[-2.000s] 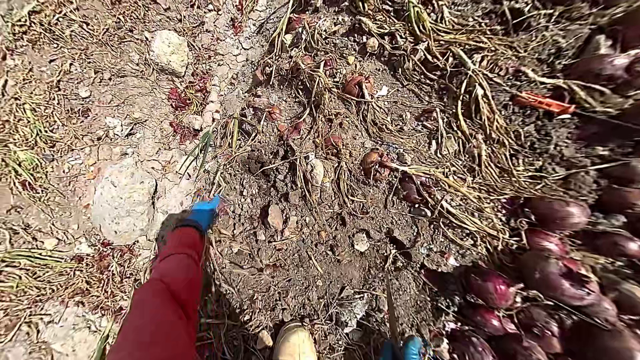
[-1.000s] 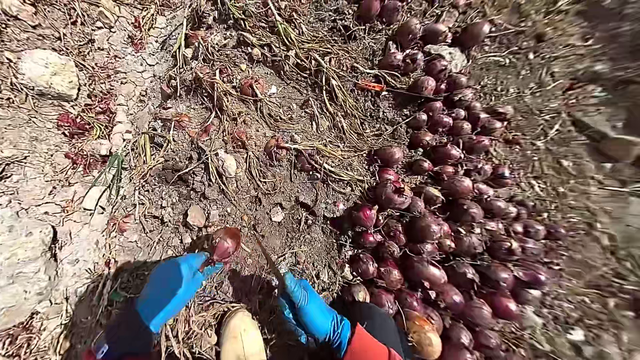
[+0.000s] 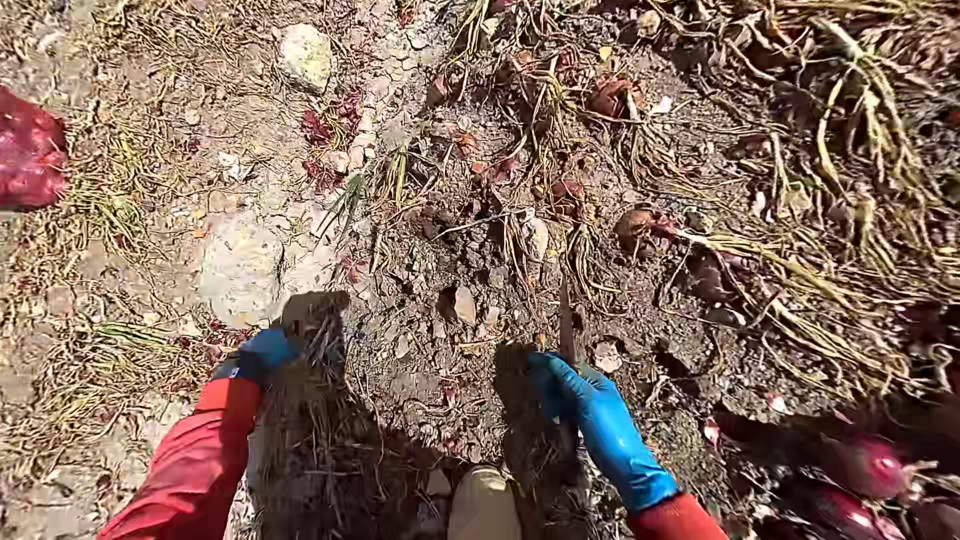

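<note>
My left hand (image 3: 264,354), in a blue glove below a red sleeve, is over dry onion tops and soil at the lower left; it is blurred, and whether its fingers hold anything is not clear. My right hand (image 3: 574,397), gloved in blue, grips a knife whose narrow, dark blade (image 3: 566,319) points up the view. Ahead of the blade, an onion (image 3: 636,227) with long dry leaves lies on the ground. Red onions (image 3: 870,466) are heaped at the lower right.
A red mesh sack (image 3: 30,150) stands at the left edge. Pale stones (image 3: 305,56) and a larger flat rock (image 3: 241,271) lie on the left. Dry onion stalks (image 3: 817,334) cover the right side. A shoe tip (image 3: 484,506) shows at the bottom.
The red onion that was at my left hand one second ago no longer shows there. My hands are now farther apart. The view has swung left, away from most of the onion heap.
</note>
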